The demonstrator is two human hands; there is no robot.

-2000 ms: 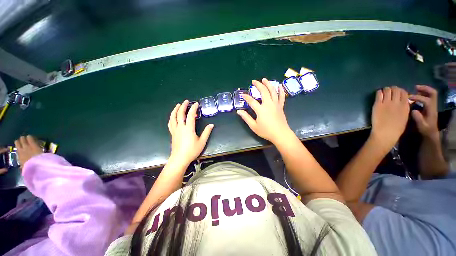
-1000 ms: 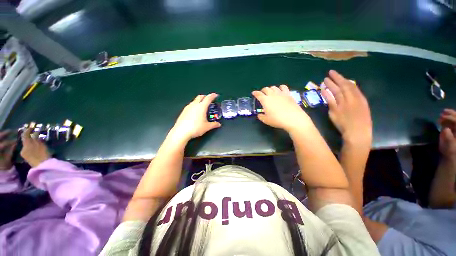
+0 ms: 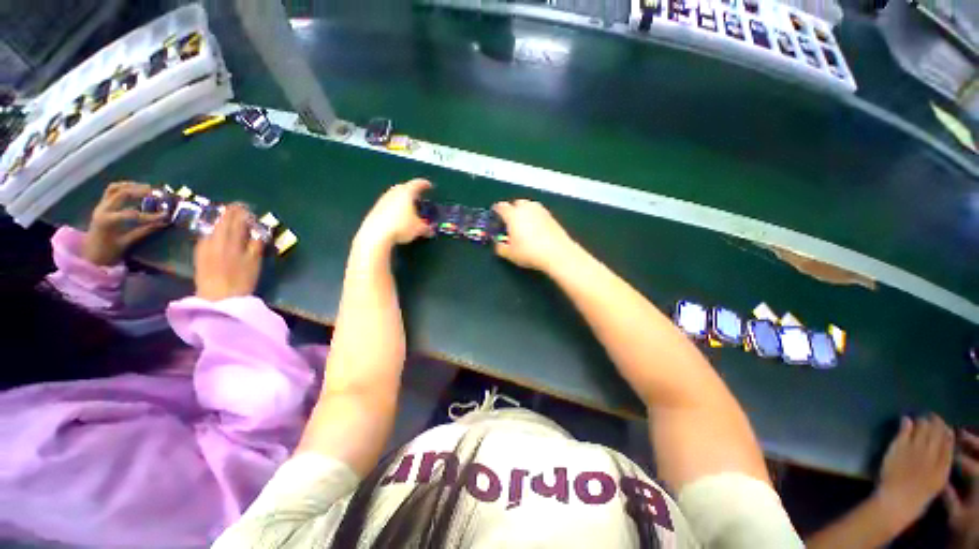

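Observation:
My left hand (image 3: 399, 214) and my right hand (image 3: 526, 233) pinch the two ends of a short row of dark smartwatch units (image 3: 462, 221) between them, over the green bench. The units touch side by side, and small coloured spots show on their faces. My fingers hide the row's ends. A separate row of several lit smartwatch units (image 3: 762, 337), with pale blue and white faces, lies to the right. Small white and yellow-edged batteries (image 3: 791, 320) stick out behind it.
A person in lilac sleeves (image 3: 229, 252) handles watch parts at left. Trays of parts stand far left (image 3: 113, 118) and at the far side (image 3: 751, 32). A dark unit (image 3: 379, 131) sits by the pale divider strip (image 3: 601, 193). Another person's hands (image 3: 918, 461) are at lower right.
The view has turned left. My hands have moved left with the dark row, away from the lit units. The neighbour's hand at right has left the lit row.

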